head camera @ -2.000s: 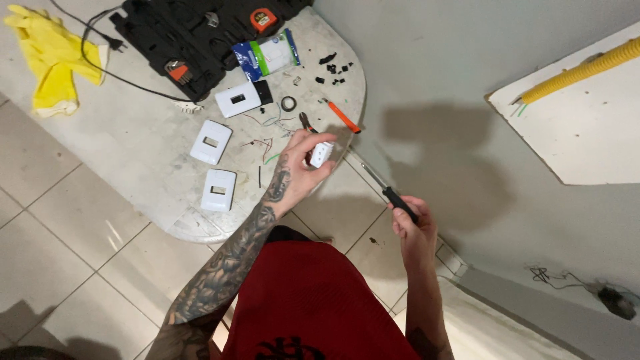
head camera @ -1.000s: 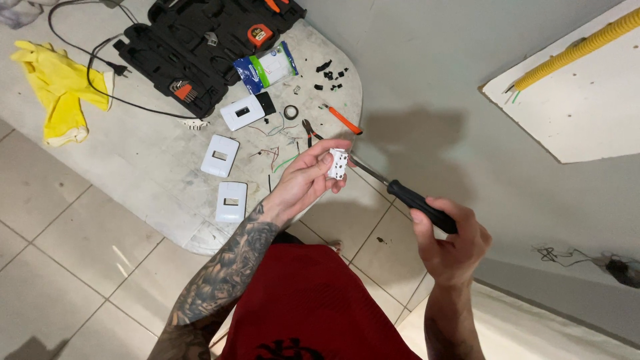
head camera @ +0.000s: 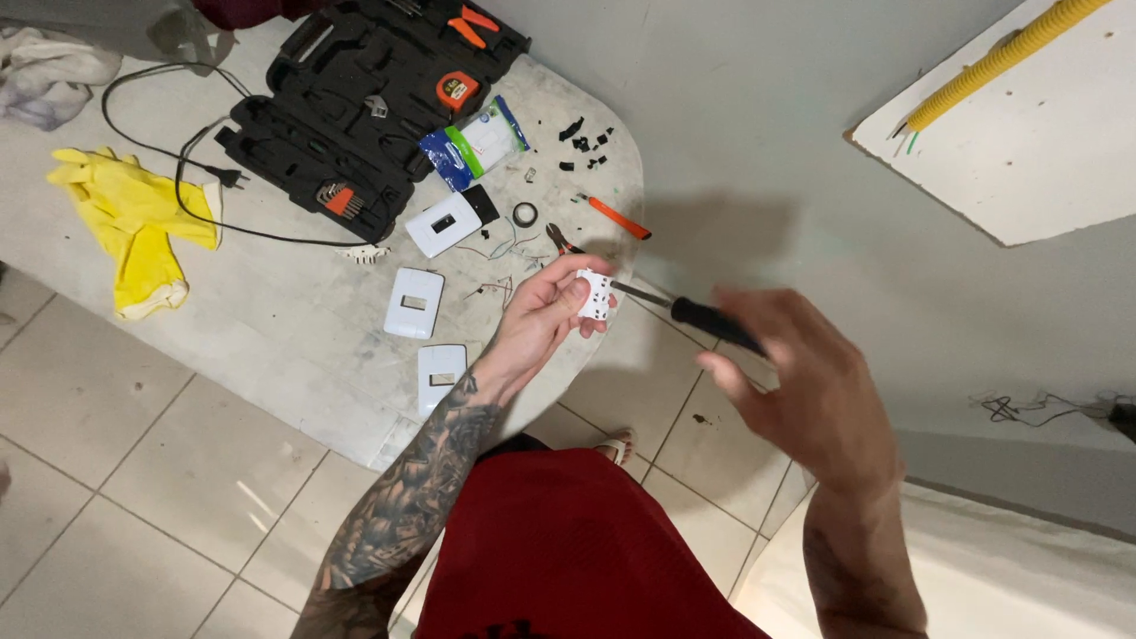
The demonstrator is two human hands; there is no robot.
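Note:
My left hand [head camera: 552, 306] pinches a small white electrical module [head camera: 595, 295] with rows of holes, held over the table's rounded edge. A screwdriver [head camera: 717, 325] with a black handle has its tip at the module's right side. Around the handle's rear is my right hand [head camera: 794, 382], blurred, with the thumb apart from the handle. Cutting pliers [head camera: 563, 241] lie just beyond my left hand. Three white wall plates, an upper [head camera: 443, 224], a middle [head camera: 414, 303] and a lower one [head camera: 441, 380], rest on the table left of it.
An open black tool case [head camera: 355, 106] stands at the table's back beside a plastic packet [head camera: 475, 142]. Yellow rubber gloves [head camera: 138, 217], a black cable [head camera: 266, 237], black tape [head camera: 524, 214], an orange-handled tool [head camera: 619, 217] and wire scraps lie about. The wall bears a yellow corrugated conduit [head camera: 994, 67].
The screwdriver tip, apart from the module two seconds ago, is now at its side. My right hand has moved up the handle's end, its thumb coming off the handle.

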